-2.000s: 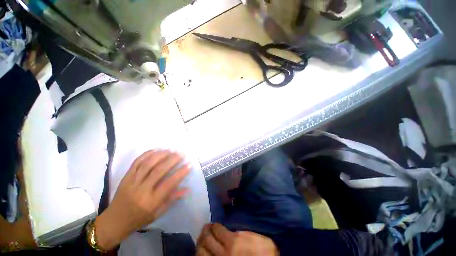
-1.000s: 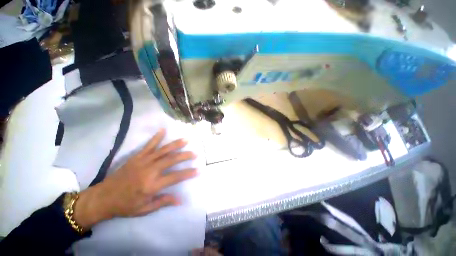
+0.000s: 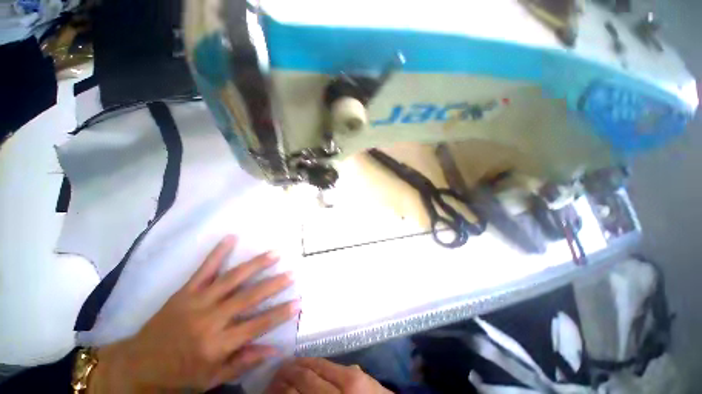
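Note:
A large garment panel, white side up (image 3: 208, 185), lies on the table left of and under the needle area, with a narrow black band (image 3: 171, 161) curving across it. My left hand (image 3: 204, 323) lies flat on the panel, fingers spread, a gold bracelet at the wrist. My right hand (image 3: 331, 377) is at the bottom edge of the picture, partly cut off, at the panel's near edge; whether its fingers grip the fabric is unclear. The presser foot (image 3: 326, 197) of the sewing machine (image 3: 462, 92) is at the panel's right edge, blurred.
Black shears (image 3: 431, 196) lie under the machine arm. Red-handled snips (image 3: 576, 240) lie at the right table end. A ruler (image 3: 400, 329) runs along the front edge. Black fabric (image 3: 142, 58) lies at the back left. Waste strips (image 3: 508, 350) hang right of the table.
The view has swung from near the needle to show the whole machine head. My left hand has slid toward me with fingers spread. My right hand stays low at the panel's near edge.

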